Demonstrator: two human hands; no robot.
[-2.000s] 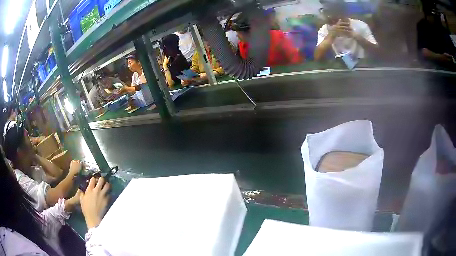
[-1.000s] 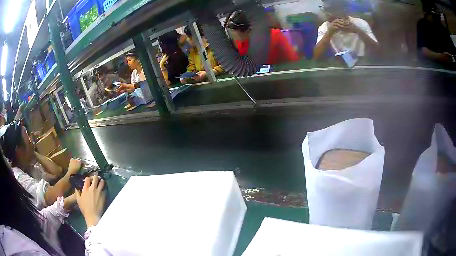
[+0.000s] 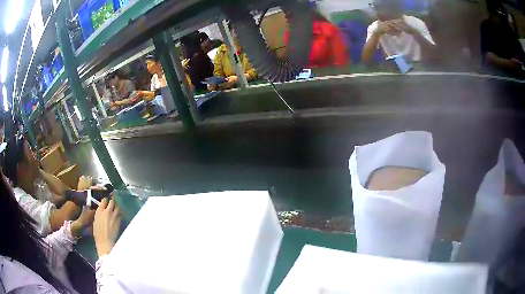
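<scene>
No hand of mine is in the picture. A large white block or box (image 3: 196, 241) lies nearest in front of me, left of centre. A second white box or tray (image 3: 374, 273) is cut off by the bottom edge. An upright white protective sleeve (image 3: 396, 221) stands beyond it, open at the top, with a brown rounded top (image 3: 394, 178) inside. Another white sleeve (image 3: 495, 221) stands at the right edge, partly blurred, with something brownish in its opening.
At the left, a neighbour's hand (image 3: 106, 227) is beside the block, near a black item (image 3: 92, 197) with a white strip. A dark conveyor (image 3: 259, 146) runs beyond the bench. A green post (image 3: 92, 126) and black duct (image 3: 282, 63) stand ahead. People sit across.
The black item at the left is turned and now shows a white strip. The neighbour's fingers have shifted. The person in red has leaned back behind the duct. The view tilts slightly; the boxes and sleeves stay.
</scene>
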